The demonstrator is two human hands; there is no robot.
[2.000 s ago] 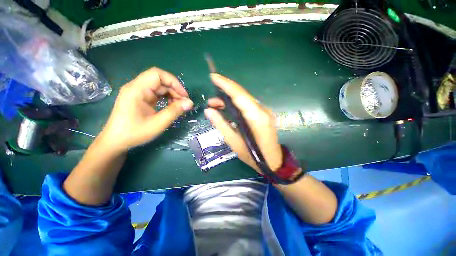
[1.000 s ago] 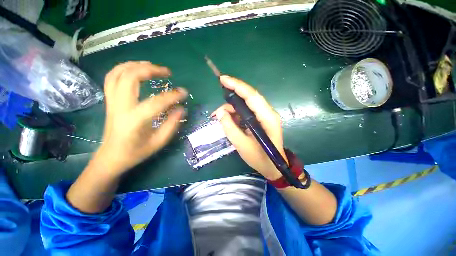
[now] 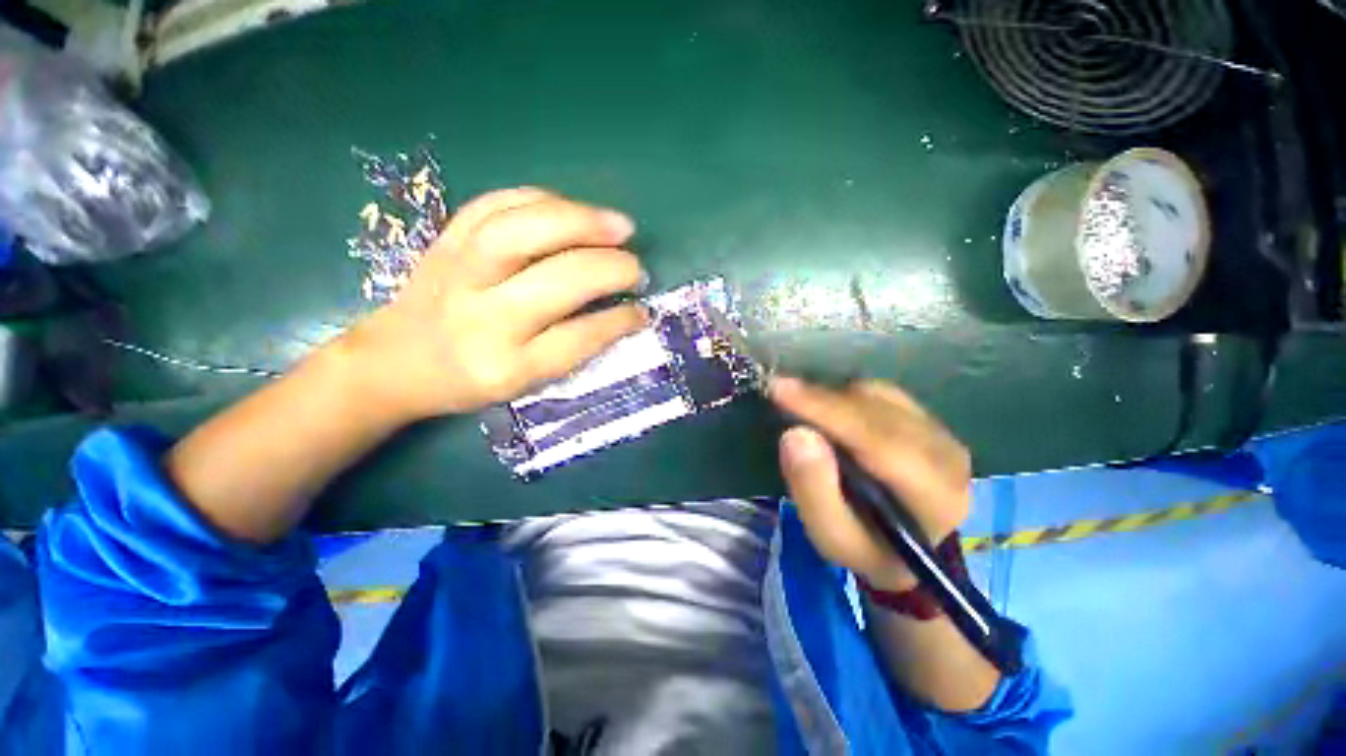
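Note:
The phone assembly [image 3: 605, 399] lies on the green mat in front of me, its circuit board end to the right. My left hand [image 3: 539, 296] is over its upper left part, fingers bent towards the board; whether it holds anything is hidden. My right hand [image 3: 871, 458] holds the black soldering iron [image 3: 923, 561], its tip end at the right edge of the circuit board. Contact of the tip is too blurred to tell. A loose pile of small components [image 3: 391, 222] lies behind my left wrist. A dark red band [image 3: 915, 591] is on my right wrist.
A fan with a round wire grille [image 3: 1092, 45] stands at the back right. A cream cup with silvery grains [image 3: 1045, 244] lies in front of it. A clear bag of components [image 3: 96, 177] is at the left, with thin solder wire [image 3: 192, 358] below it.
My left hand has moved from the component pile to the phone assembly. My right hand has moved right and towards me, bringing the iron's tip end to the board's right edge. The view has shifted.

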